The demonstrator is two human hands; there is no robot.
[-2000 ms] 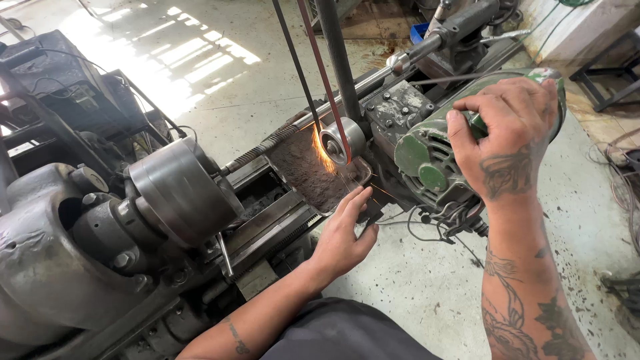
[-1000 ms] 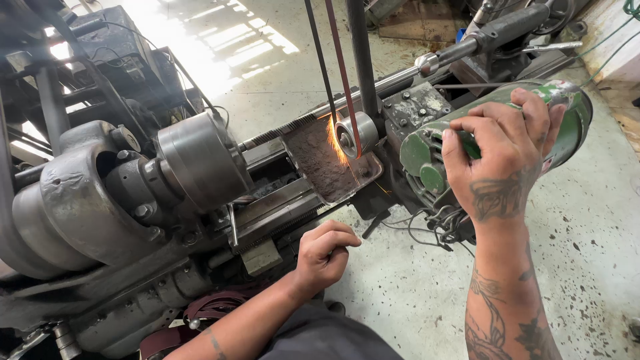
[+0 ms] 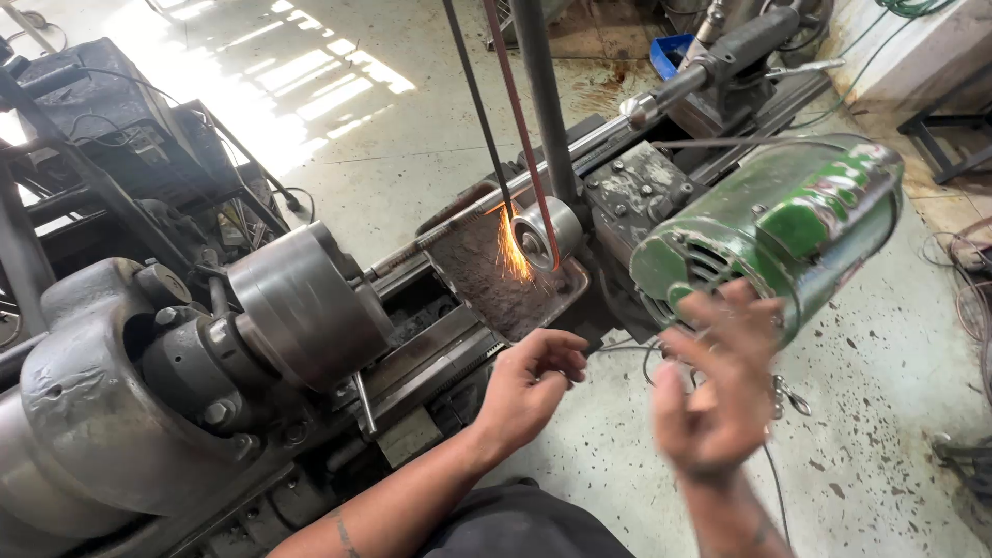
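My left hand hovers near the lathe carriage, its fingers loosely curled with nothing seen in them. My right hand, blurred, is raised in front of the lower end of a green electric motor, fingers apart; whether it touches the motor cannot be told. Orange sparks fly beside a metal belt pulley wheel, around which a reddish abrasive belt runs. Below the sparks lies a metal tray of dark grinding dust. A long metal shaft passes behind the wheel, between the lathe chuck and the tailstock.
The heavy lathe headstock fills the lower left. A chuck key handle points down below the chuck. A dark upright post stands behind the wheel. Cables hang under the motor. A blue bin sits beyond the lathe.
My right hand has come off the top of the motor and moved down toward me. My left hand, stretched out with open fingers two seconds ago, is now curled. The sparks continue.
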